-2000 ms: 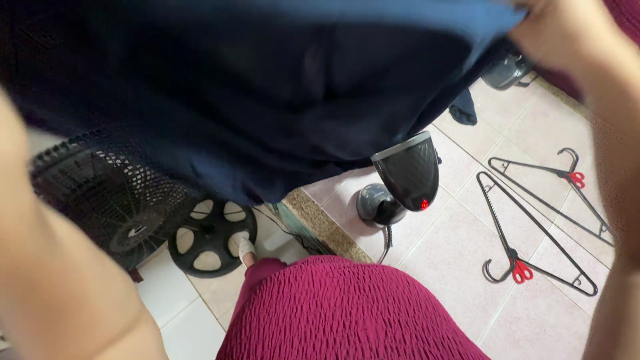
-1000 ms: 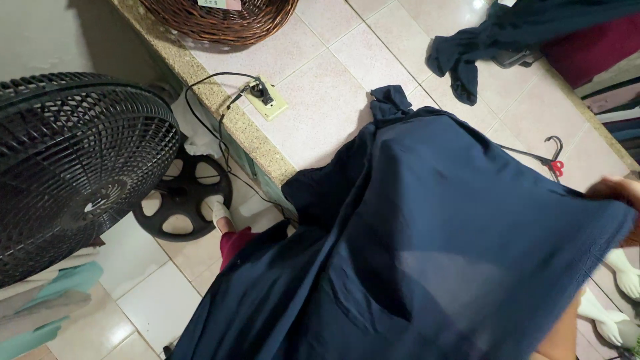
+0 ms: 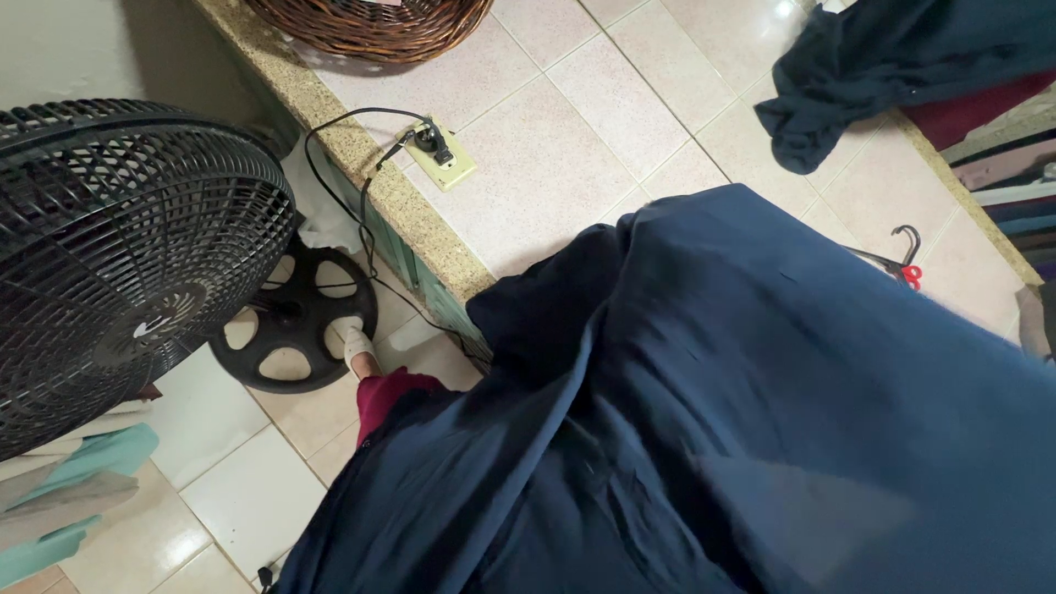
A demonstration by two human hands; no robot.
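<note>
A large navy-blue cloth, perhaps a garment, [image 3: 701, 396] spreads over the lower middle and right of the head view, draped in long folds across the tiled counter's near part and my lap area. Neither of my hands shows; the cloth or the frame's edge hides them. Past the cloth's right side, the hook end of a black clothes hanger [image 3: 907, 243] with a red clip [image 3: 911, 275] sticks out on the tiles. Another dark blue cloth [image 3: 813, 99] lies bunched at the upper right.
A black fan [image 3: 157, 272] stands at the left beside its round base [image 3: 289, 371]. A wicker basket [image 3: 396, 37] sits on the tiled counter [image 3: 569, 157]. Cords run from a wall-type outlet [image 3: 445, 161] over the speckled counter edge [image 3: 412, 223]. Hanging clothes [image 3: 66, 495] show lower left, folded ones [image 3: 1015, 181] at right.
The navy cloth has come down from high in the view to the lower right. The hand seen at its right edge one second ago is out of sight. The steamer-like appliance seen earlier no longer shows.
</note>
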